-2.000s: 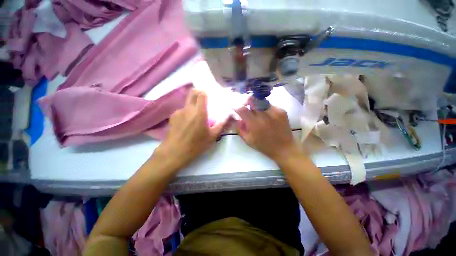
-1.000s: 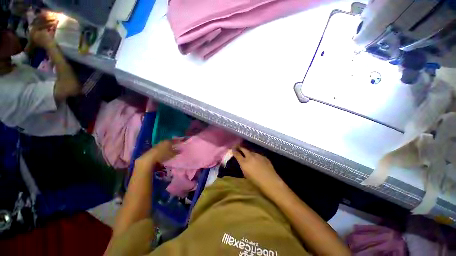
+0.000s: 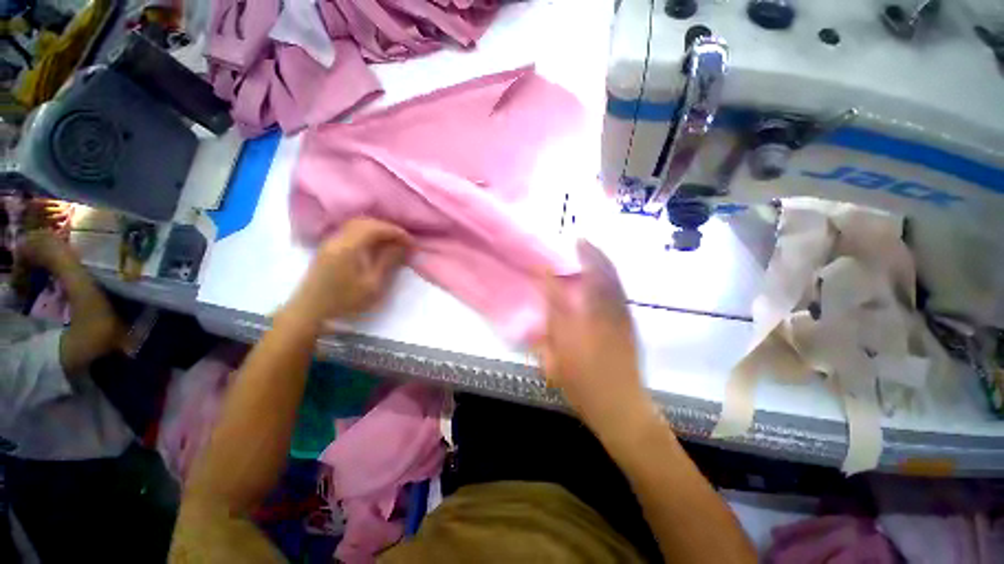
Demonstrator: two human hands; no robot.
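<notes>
A pink garment piece [image 3: 440, 143] lies folded on the white table left of the needle. My left hand [image 3: 358, 264] is at its lower left edge, fingers bent onto the cloth. My right hand [image 3: 589, 331] is blurred and holds the cloth's right end, just below and left of the needle area. The presser foot and needle area [image 3: 642, 198] is brightly lit, with no cloth seen under it. Cream strips [image 3: 853, 286] lie in a loose pile right of the needle, two ends hanging over the front edge.
The sewing machine head [image 3: 881, 143] stands at the back right. More pink pieces [image 3: 319, 83] are heaped at the back left. A grey machine part [image 3: 105, 143] and another person's arm [image 3: 83, 303] are at the left. Pink cloth [image 3: 385, 452] hangs below the grey table edge [image 3: 462, 372].
The view has swung back onto the table. Both hands have moved up from the pink cloth below the table edge to the garment piece on top, and my right hand now holds its end.
</notes>
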